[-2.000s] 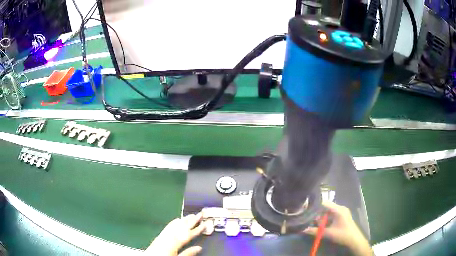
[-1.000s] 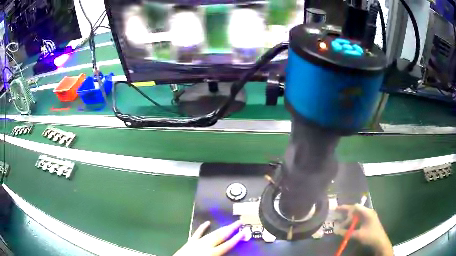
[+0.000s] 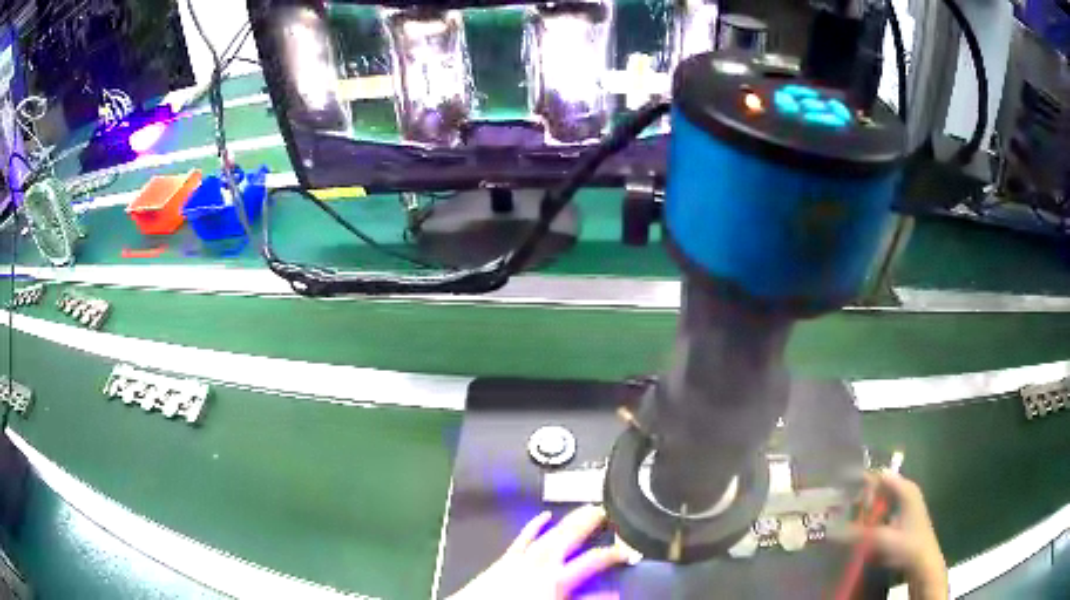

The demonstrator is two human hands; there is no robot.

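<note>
The silver workpiece strip [image 3: 794,533] lies on the dark base plate [image 3: 493,410], its middle hidden under the black ring light [image 3: 624,516]. Rounded tabs show right of the ring. My left hand [image 3: 542,565] reaches in from the bottom with its fingertips at the ring's left edge, at the strip's left end; that end is mostly hidden. My right hand [image 3: 913,541] is at the strip's right end, blurred, and holds the red-handled brush [image 3: 865,545]. The blue microscope head [image 3: 780,193] stands above. The monitor [image 3: 493,88] shows enlarged bright tabs.
The dimmer knob [image 3: 552,445] and a pale guide bar [image 3: 571,485] are on the base. More strips lie left [image 3: 158,393] and far right [image 3: 1044,400]. Black cables [image 3: 399,283] loop before the monitor. Orange [image 3: 163,202] and blue [image 3: 221,208] bins stand far left.
The strip and both hands have shifted right under the lens. The monitor picture has gone from blank white to blurred, then sharper tabs. The loose strips on the green surface have changed position.
</note>
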